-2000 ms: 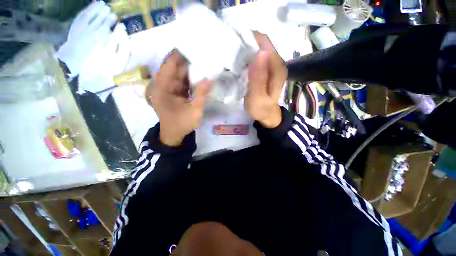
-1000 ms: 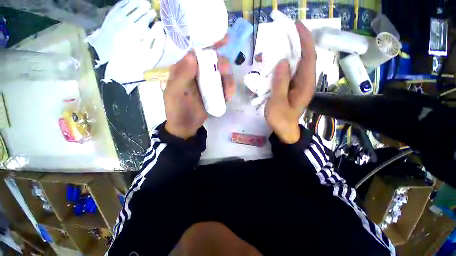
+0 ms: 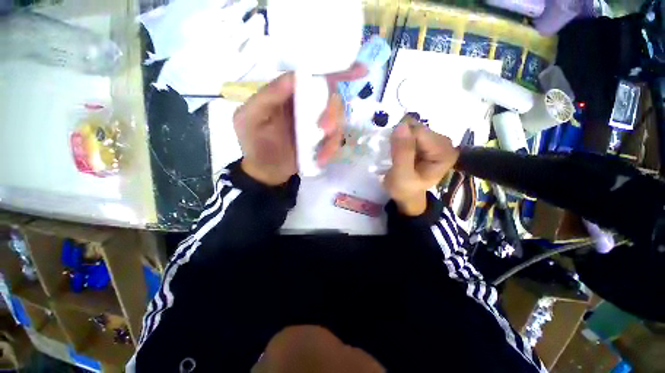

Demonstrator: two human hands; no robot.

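Observation:
My left hand (image 3: 268, 135) holds a white handheld fan (image 3: 309, 120) by its handle, upright in front of me. The fan's head is overexposed and reaches the picture's top edge. My right hand (image 3: 418, 162) is low over the white sheet, to the right of the fan, with its fingers curled together. A small dark part shows at its fingertips, and a blurred pale, clear patch lies beside them; I cannot tell if either is gripped. A light-blue part (image 3: 373, 55) and a small dark piece (image 3: 380, 118) lie on the sheet. A pink-red piece (image 3: 356, 204) lies near the front edge.
White fans (image 3: 503, 90) lie at the right. Pliers (image 3: 461, 191) and other tools lie beside a black arm (image 3: 539, 171). White gloves or cloth (image 3: 208, 44) and a yellow-handled tool (image 3: 240, 90) are at left. Divided bins (image 3: 117, 273) stand below the bench.
The crumpled-looking white thing in my right hand is gone from it, and that hand is lower with fingers curled. My left hand still holds the fan, now turned so its grille no longer shows.

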